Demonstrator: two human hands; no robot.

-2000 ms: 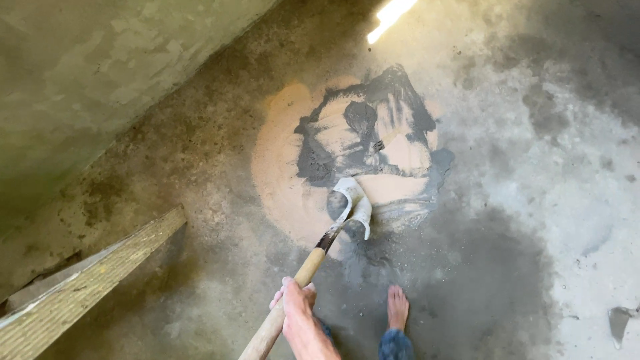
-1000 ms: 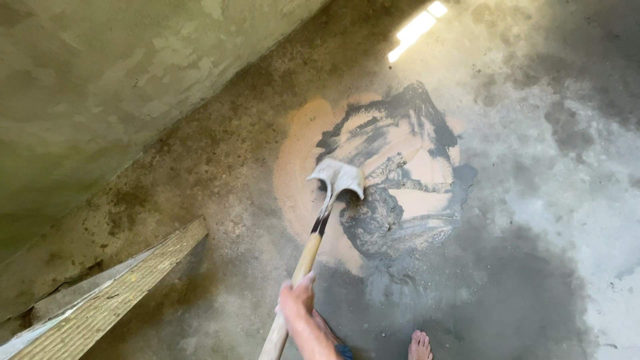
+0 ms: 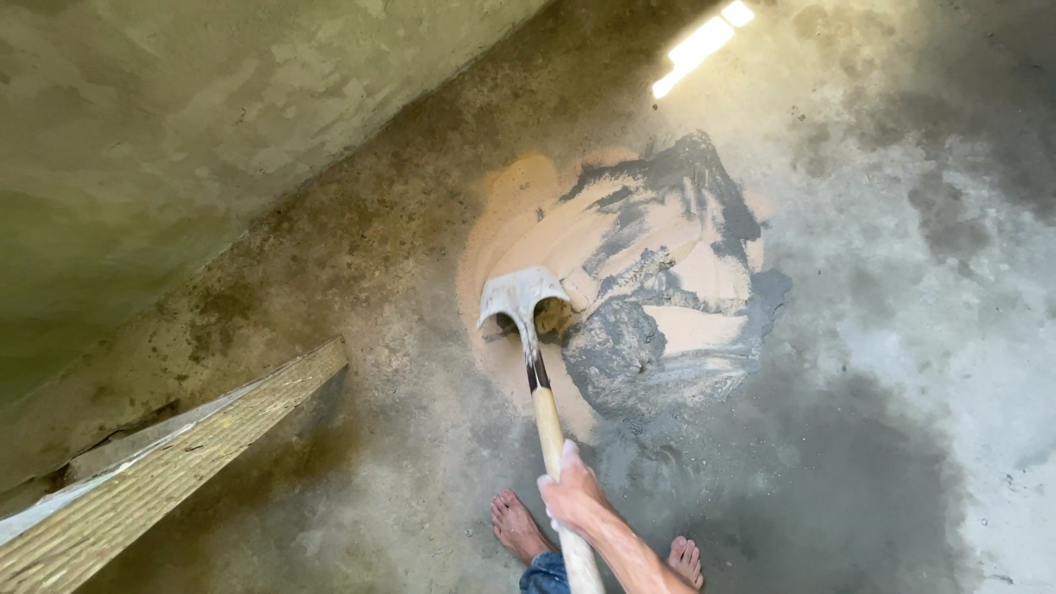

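Note:
My right hand (image 3: 573, 491) is closed around the pale wooden handle of a shovel (image 3: 549, 425), low in the middle of the view. The handle runs out at the bottom edge, and my left hand is out of view. The shovel's metal blade (image 3: 524, 289), smeared whitish, is over the left part of a round patch of tan powder or sand (image 3: 516, 198). Dark grey wet mortar-like material (image 3: 615, 346) lies heaped just right of the blade and streaked across the patch. What lies under the blade is partly hidden.
A ridged wooden board (image 3: 190, 462) slants in from the lower left. A plastered wall (image 3: 206, 107) rises at the upper left. My bare feet (image 3: 520, 528) stand on the concrete floor (image 3: 396, 462), below the patch. Damp dark floor (image 3: 833, 487) spreads at the lower right.
The shovel blade has moved from the middle of the patch to its left side, and the handle now leans the other way. A grey lump shows where the blade was. Both feet are now in view.

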